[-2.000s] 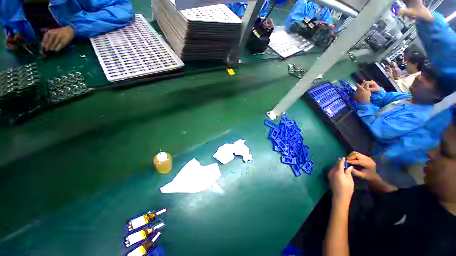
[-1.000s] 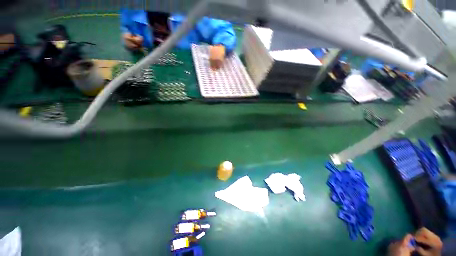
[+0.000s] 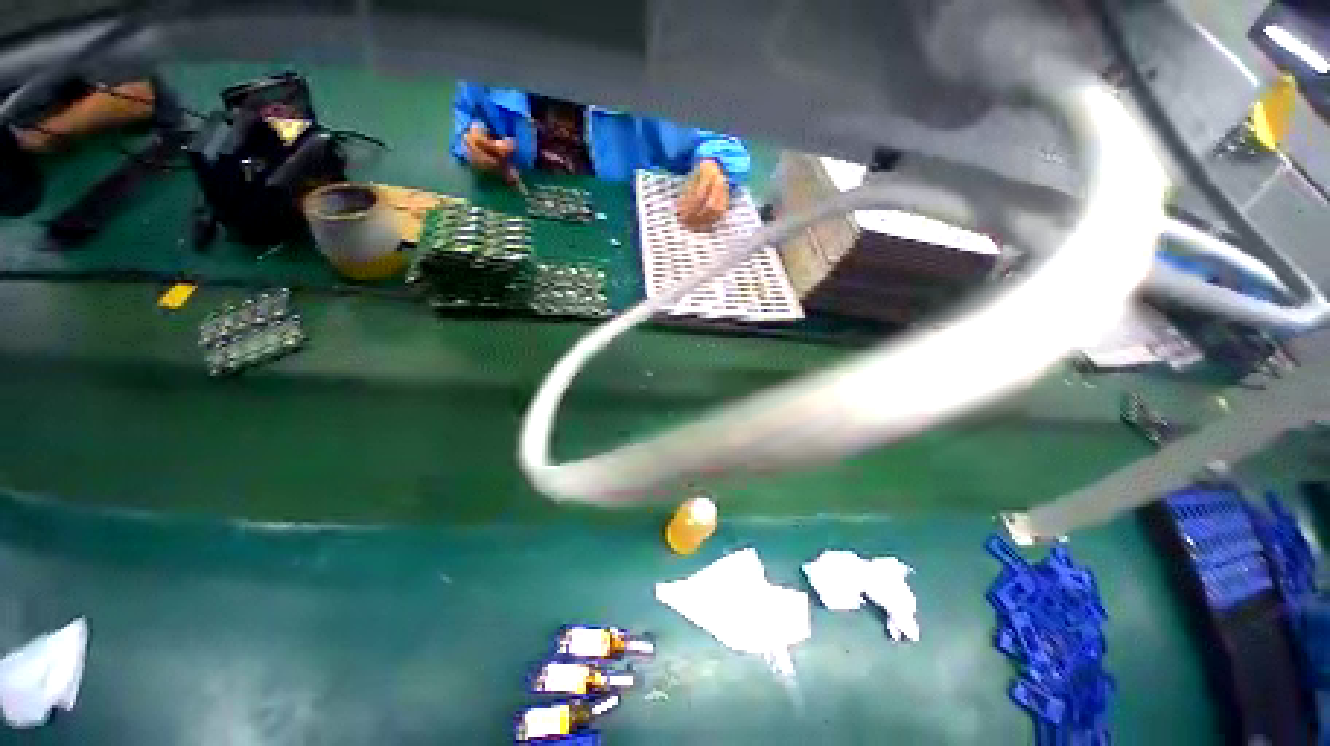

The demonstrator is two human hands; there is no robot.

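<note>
Neither of my hands is in the picture. Three small blue-framed units (image 3: 566,679) with white and yellow-orange middles lie in a column at the bottom centre, thin ends to the right. Part of a blue housing (image 3: 569,739) shows below them, cut off by the lower edge. The squeeze bottle with amber liquid (image 3: 691,526) and a whitish top stands above and right of the units. A flat white wipe (image 3: 741,601) and a crumpled white wipe (image 3: 866,586) lie to its right.
A blue housings pile (image 3: 1053,641) lies right, below a post foot (image 3: 1021,528). A black tray (image 3: 1240,612) is farther right. A blurred white tube (image 3: 875,379) crosses overhead. Across the belt, a person in blue reaches over a perforated tray (image 3: 715,262). A parts panel (image 3: 251,332) lies left.
The view has swung left, so the bench things sit farther right. The parts panel at left shows fully and the neighbour's hands at right have left the picture. The tube now crosses the middle.
</note>
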